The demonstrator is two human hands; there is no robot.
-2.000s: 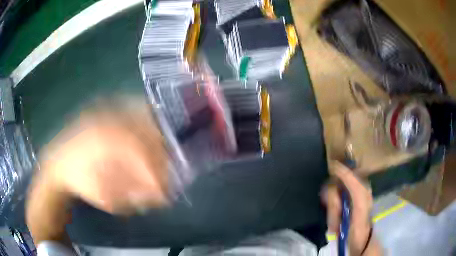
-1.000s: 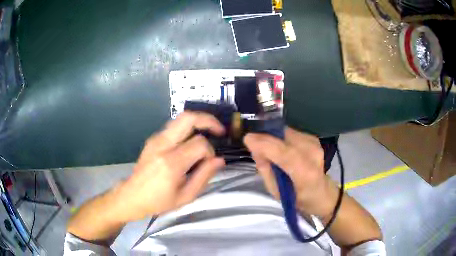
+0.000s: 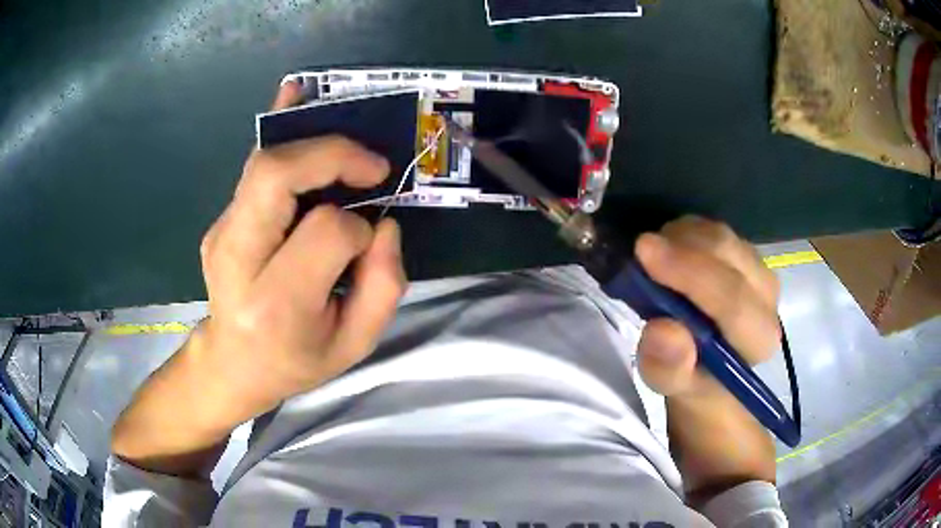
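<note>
A long white phone housing (image 3: 495,77), red at its right end, lies on the green mat. A black LCD module (image 3: 341,124) lies over its left part, with its orange flex cable (image 3: 431,144) at the connector area. My left hand (image 3: 304,248) rests on the LCD and pinches a thin solder wire (image 3: 406,170) between thumb and finger; the wire reaches the flex. My right hand (image 3: 712,299) holds the dark blue soldering iron (image 3: 671,304), its tip at the flex cable's right edge with a little smoke. A black rectangle (image 3: 526,139) sits near the red end.
Another LCD module (image 3: 562,8) is cut off by the top edge. Stained cardboard (image 3: 836,93) and a round container with a red rim (image 3: 921,98) are at the upper right. A cardboard box (image 3: 887,278) stands at the right beyond the bench edge.
The LCD module has moved from my left fingers onto the housing. The solder wire now shows in my left hand. The iron's tip has come to the flex.
</note>
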